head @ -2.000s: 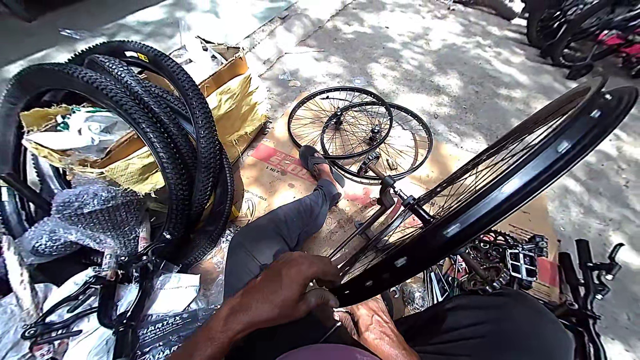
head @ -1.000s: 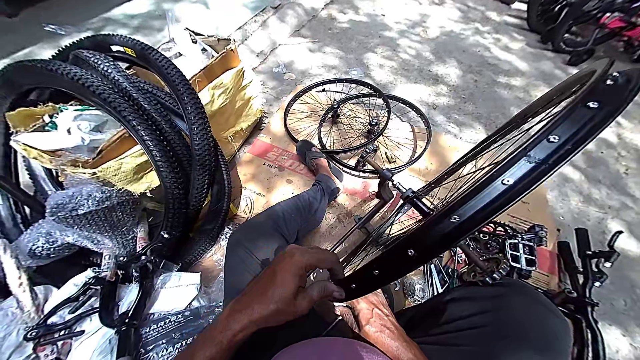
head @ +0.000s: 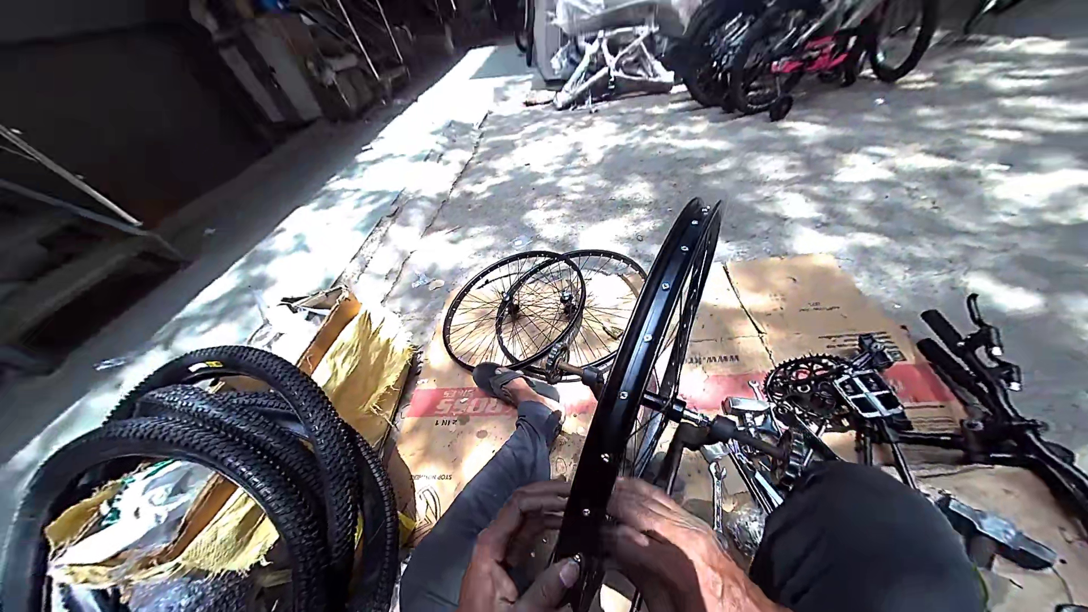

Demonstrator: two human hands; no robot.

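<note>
A black bicycle rim (head: 625,395) with spokes and nipples stands upright before me, its hub axle held in a metal stand (head: 718,432). My left hand (head: 518,544) is at the rim's lower left side, fingers curled against it, the thumb over a spoke nipple. On the other side, my right hand (head: 671,544) lies by the lower rim and spokes, its fingertips partly hidden by the rim. Whether it grips the rim or a spoke cannot be told. Two spoked wheels (head: 514,310) lie overlapping on the cardboard (head: 799,289) beyond.
Black tires (head: 331,425) stand at left around a torn yellow sack (head: 365,357). Right of the stand lie a crankset (head: 803,382), a pedal (head: 867,393), a wrench (head: 718,493) and a handlebar with grips (head: 969,374). Bicycles (head: 765,59) stand at the back.
The view has swung up and right. The rim, slanting to the right before, now shows nearly edge-on. My left hand has shifted from above the rim's near end to its side.
</note>
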